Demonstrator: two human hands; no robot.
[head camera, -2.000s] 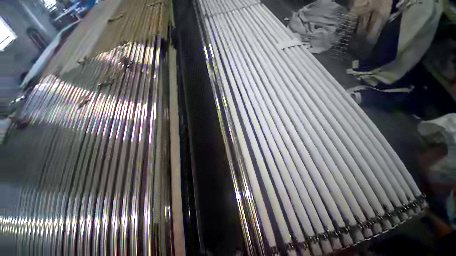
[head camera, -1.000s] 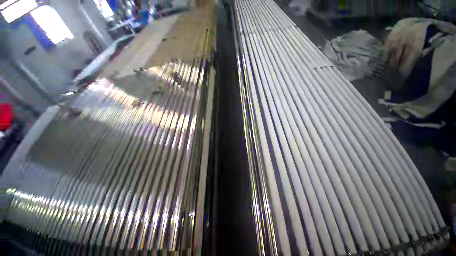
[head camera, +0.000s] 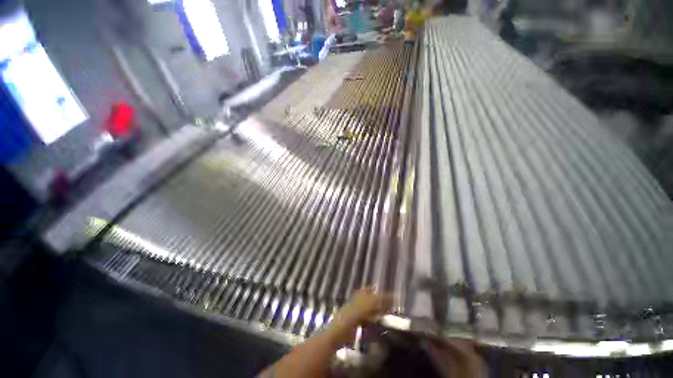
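Note:
A long rack of parallel white strips (head camera: 516, 184) runs away from me on the right. Shiny bare metal bars (head camera: 295, 214) lie side by side on the left. A light end rail (head camera: 590, 347) crosses the near ends of the strips, with a row of small dark end fittings (head camera: 546, 306) just inside it. My left hand (head camera: 361, 306) is at the near end where the two sets meet, its fingers by the rail's end. My right hand (head camera: 454, 356) is low, just right of it, blurred and partly cut off by the bottom edge. Whether either hand grips anything is unclear.
A pale ledge (head camera: 133, 170) runs along the left side of the bars. A red object (head camera: 120, 119) is beyond it, near bright windows (head camera: 44, 96). Blurred workshop clutter is at the far end. A dark heap (head camera: 620, 81) is at the far right.
Both hands have come into view at the bottom. The view has swung, so the bars and strips sit further right and the strips' near end rail shows. The strips now lie close against the bars.

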